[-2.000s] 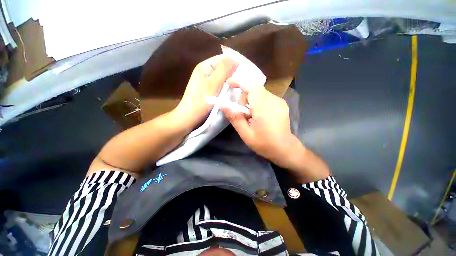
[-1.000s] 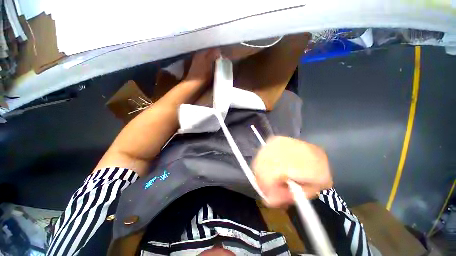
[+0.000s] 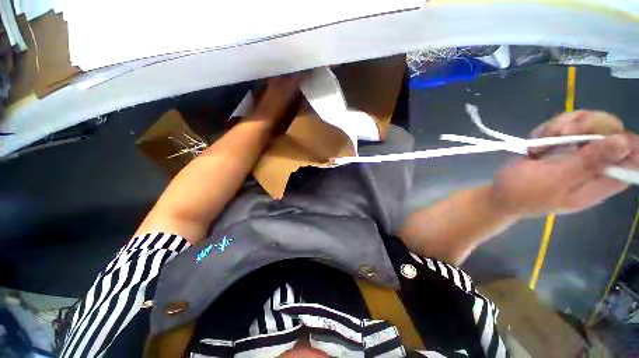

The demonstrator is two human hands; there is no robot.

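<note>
The brown cut panel lies bent over the front of my apron, with notched edges and its white backing folded into view. My left hand is at the panel's upper part, just below the table edge, bare and partly hidden; its fingers appear closed on the panel. My right hand is out to the right, holding several narrow white strips. One strip stretches straight from the panel's notched edge to my right hand. Loose strip ends stick out to the left of my fingers.
The white-covered table curves across the top. Stacked brown pieces lie at its left end. A scrap box with pale curls stands on the floor at left. A blue object is under the table. A yellow floor line runs at right.
My right hand has moved from the panel, down over my apron, then far out to the right with the strips. The panel has unfolded and turned. My left hand has moved up towards the table edge.
</note>
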